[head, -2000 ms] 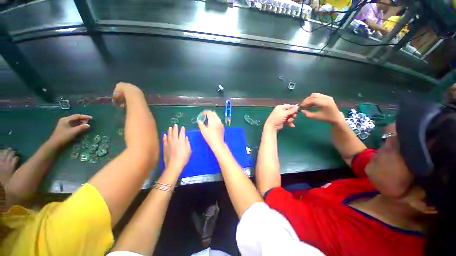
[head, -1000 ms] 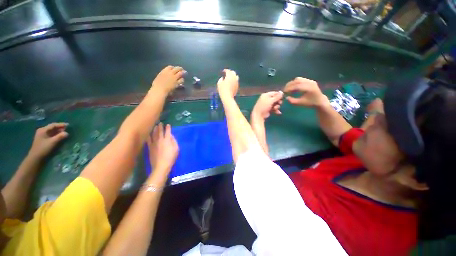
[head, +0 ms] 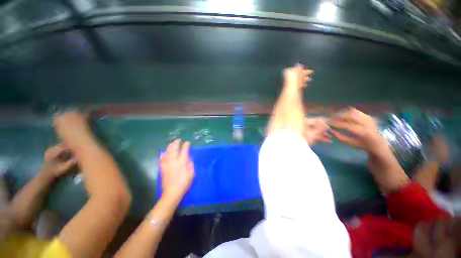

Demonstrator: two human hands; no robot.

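Observation:
The blue mat lies on the green bench in front of me. My left hand rests on its left edge, fingers slightly apart, with nothing seen in it. My right hand is stretched out over the dark surface beyond the brownish strip, at upper right; it is blurred, and whether it holds something cannot be told. The blue-handled snips lie just beyond the mat, points toward me. Small clear pieces lie beyond the mat's left part.
A worker's bare arm with a yellow sleeve reaches in on the left. A worker in red has both hands over the bench on the right, close to my right arm. A white-rimmed pile lies beyond them. The brownish strip crosses the bench.
My right hand has moved from above the mat, past the snips, to farther right over the dark surface. My left hand stays at the mat. The left worker's arm has swung left. The view has shifted.

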